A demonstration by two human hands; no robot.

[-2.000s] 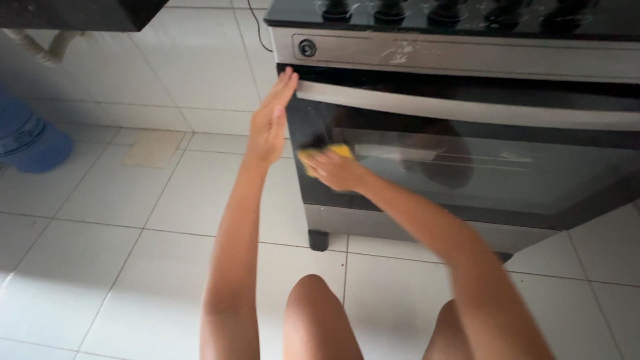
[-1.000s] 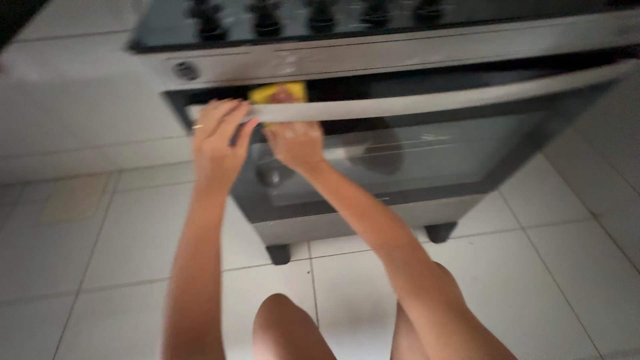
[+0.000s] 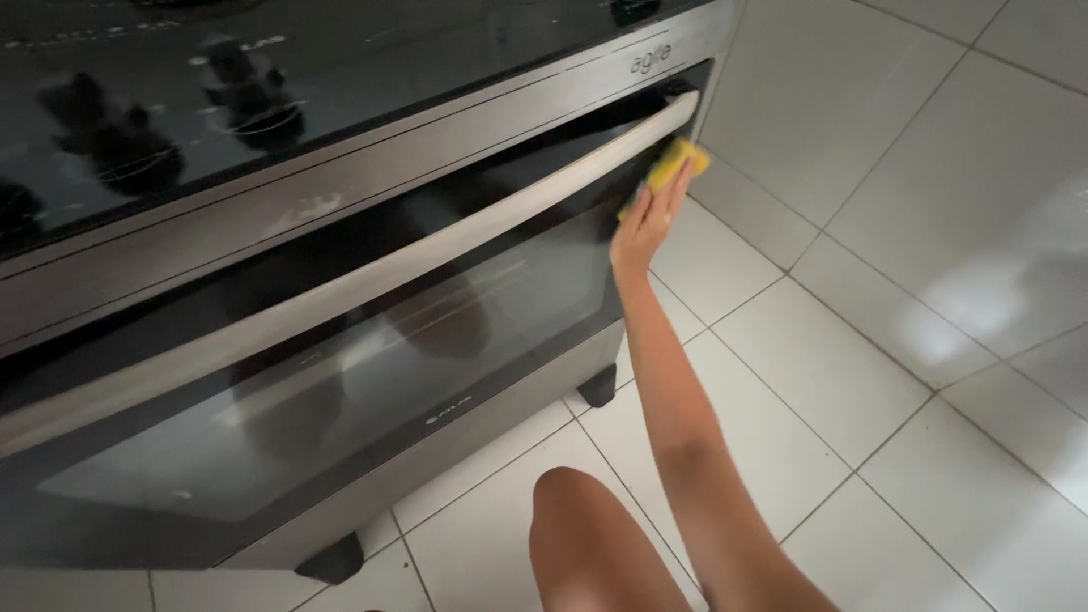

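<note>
My right hand (image 3: 646, 225) holds a yellow sponge (image 3: 677, 166) with a darker side against the right edge of the oven door, just below the right end of the handle. The long metal handle (image 3: 425, 263) runs across the top of the black glass oven door (image 3: 476, 314), which is closed. Above it lies the steel front strip (image 3: 357, 191) of the stove, with whitish smears on it. My left hand is out of the frame.
Black knobs (image 3: 251, 102) stand on the dark stove top. Black feet (image 3: 599, 387) hold the stove above the white tiled floor (image 3: 765, 365). A tiled wall (image 3: 960, 170) rises at the right. My knee (image 3: 586, 535) is at the bottom.
My right hand has moved with the sponge from the door's left part, behind the handle, to its right edge. My left hand has left the view. The view has swung right.
</note>
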